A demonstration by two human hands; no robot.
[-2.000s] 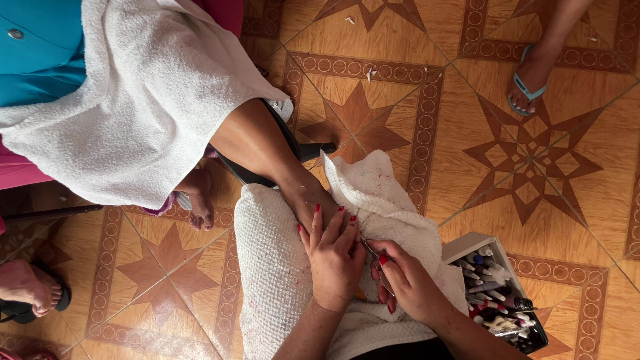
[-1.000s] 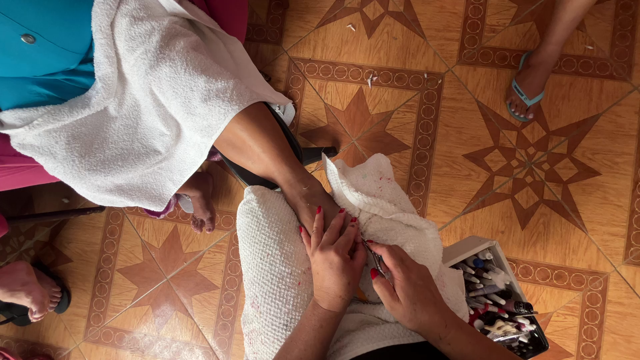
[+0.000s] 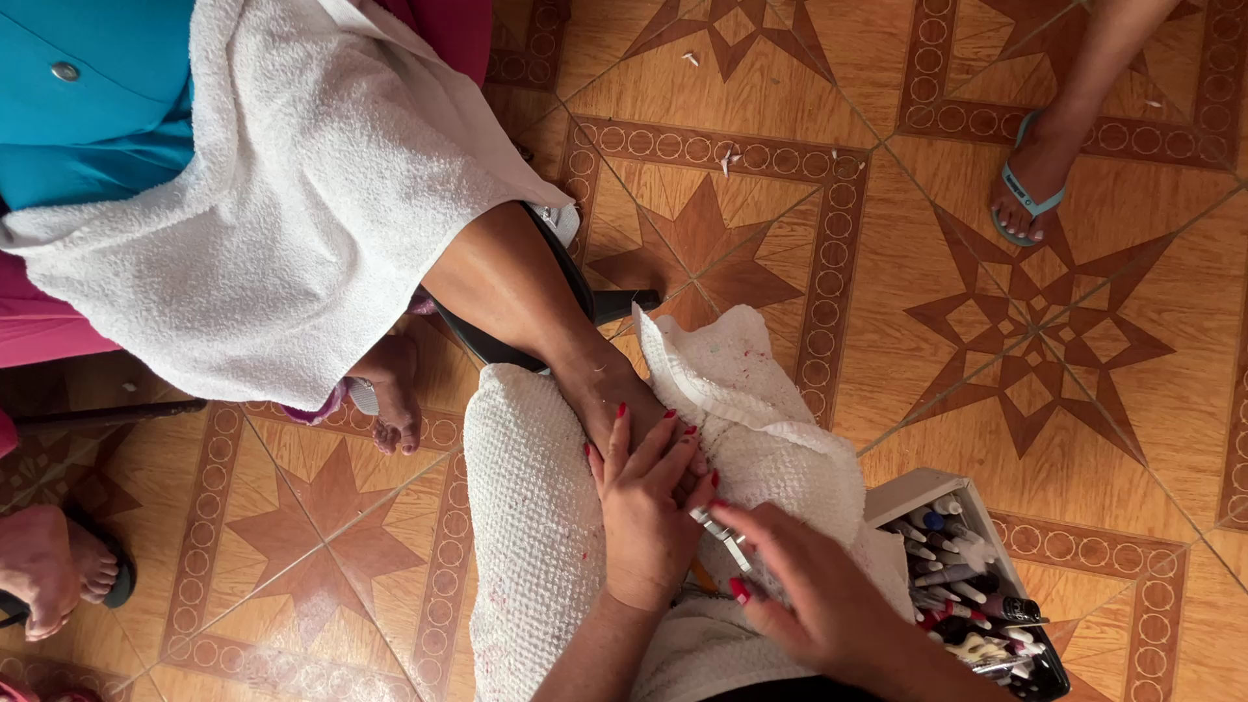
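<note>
Another person's bare foot (image 3: 609,385) rests on a white textured towel (image 3: 531,507) over my lap. My left hand (image 3: 648,497), with red nails, lies over that foot with its fingers spread and holds it near the toes. Just to the right, my right hand (image 3: 795,585) holds a small metal nail clipper (image 3: 721,538) between thumb and index finger, its tip by the toes. The toes are mostly hidden by my left hand. Reddish specks mark the towel.
A box (image 3: 965,487) of nail polish bottles stands at the lower right. A white towel (image 3: 283,214) covers the seated person's lap. A sandaled foot (image 3: 1038,185) is at the upper right; other feet are at left. White scraps lie on the tiled floor (image 3: 936,380).
My right hand's index finger and thumb have spread apart, and the metal clipper shows more plainly between them. My left hand stays on the foot.
</note>
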